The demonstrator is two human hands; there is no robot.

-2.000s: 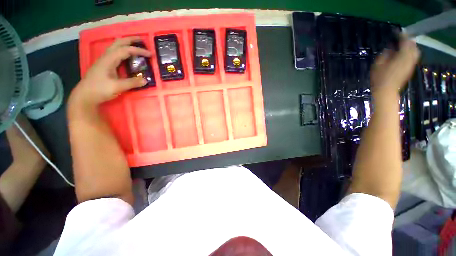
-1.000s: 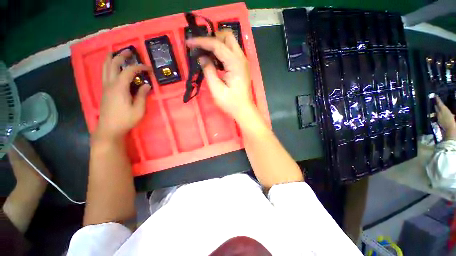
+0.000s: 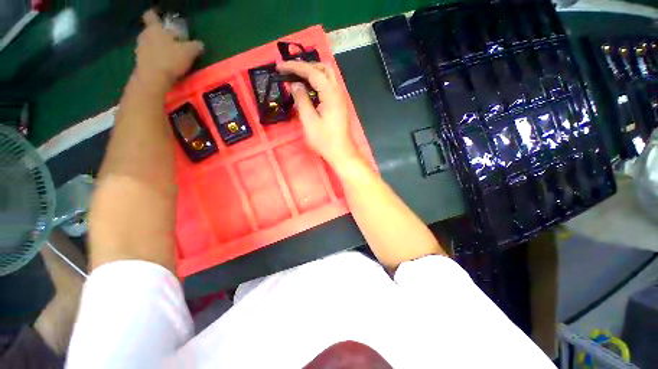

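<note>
The red tray lies tilted in front of me, with several black phone units in its far row. Three show plainly: a left one, a middle one and one farther right. My right hand is over the row's right end, its fingers around thin black housing frames, partly hidden. A unit beneath it is mostly covered. My left hand is stretched over the green belt beyond the tray, by a blurred greyish object; its grip is unclear.
Glossy black blister trays are stacked at right. A dark flat panel and a loose frame lie between them and the red tray. A fan stands left. The green belt runs beyond.
My left hand has left the leftmost unit and reached out over the belt. My right hand has stayed near the row's right end with frames. The view has turned and shifted.
</note>
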